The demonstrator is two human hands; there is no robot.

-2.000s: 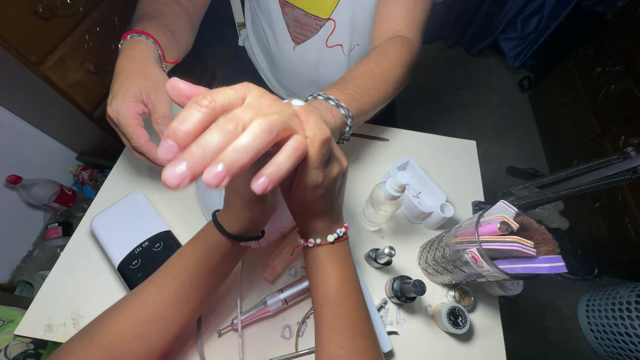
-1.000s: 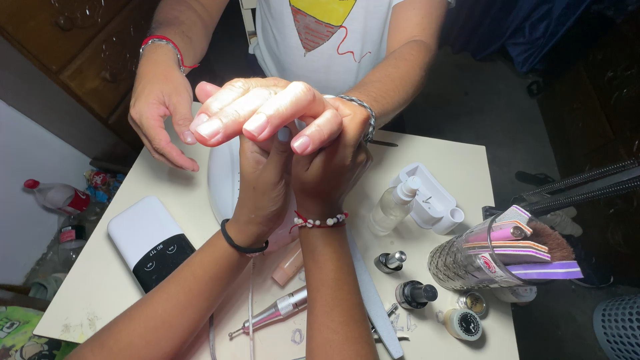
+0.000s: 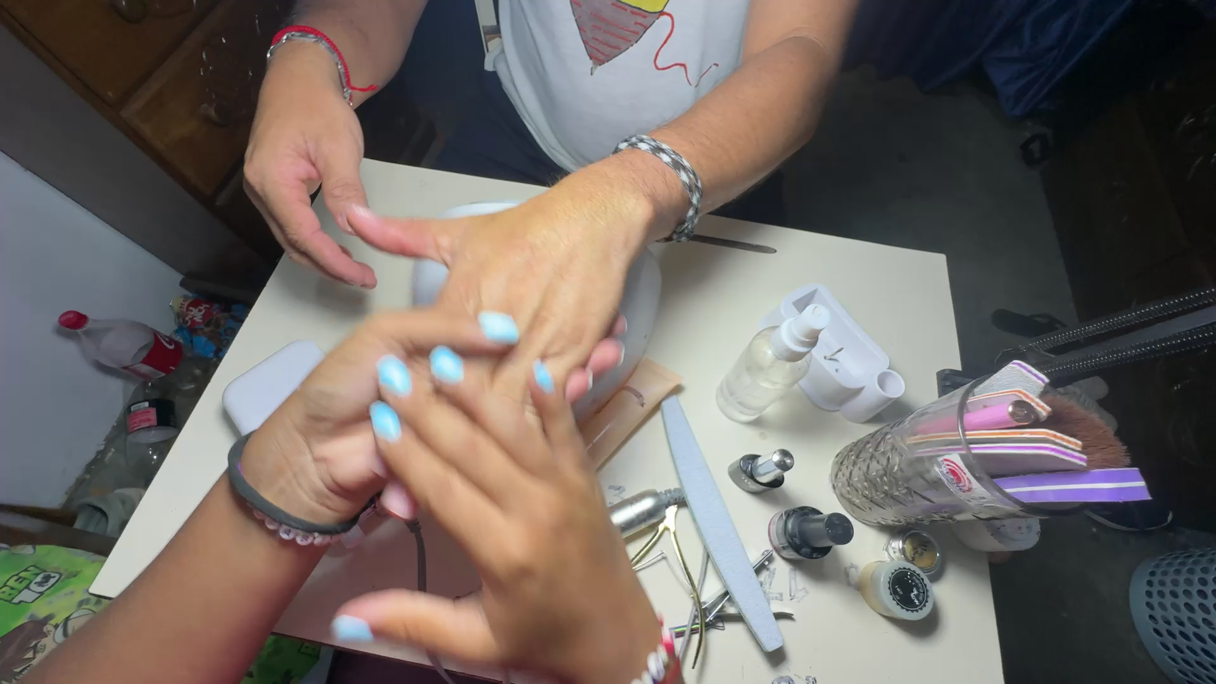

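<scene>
My left hand (image 3: 332, 427), with light blue nails and a black band at the wrist, is closed around the fingers of another person's hand (image 3: 551, 247). My right hand (image 3: 522, 541) lies over those fingers, its own fingers spread and its thumb held out toward the lower left. A braided bracelet circles that person's wrist. The person's other hand (image 3: 309, 180) is beside it, above the table's far left part. Under the held hand stands a rounded white device (image 3: 641, 313), partly hidden. A grey nail file (image 3: 722, 522) lies to the right of my right hand.
On the white table (image 3: 874, 285) are a clear spray bottle (image 3: 765, 366), a white tray (image 3: 836, 351), small polish bottles (image 3: 807, 532), a metal cuticle nipper (image 3: 679, 551) and a glass jar (image 3: 912, 465) of files and a brush. A white box-like device (image 3: 271, 385) is at left.
The other person's held hand has come lower, its back now turned up. My right hand has moved from beneath it to over its fingers, and the nail file shows more fully.
</scene>
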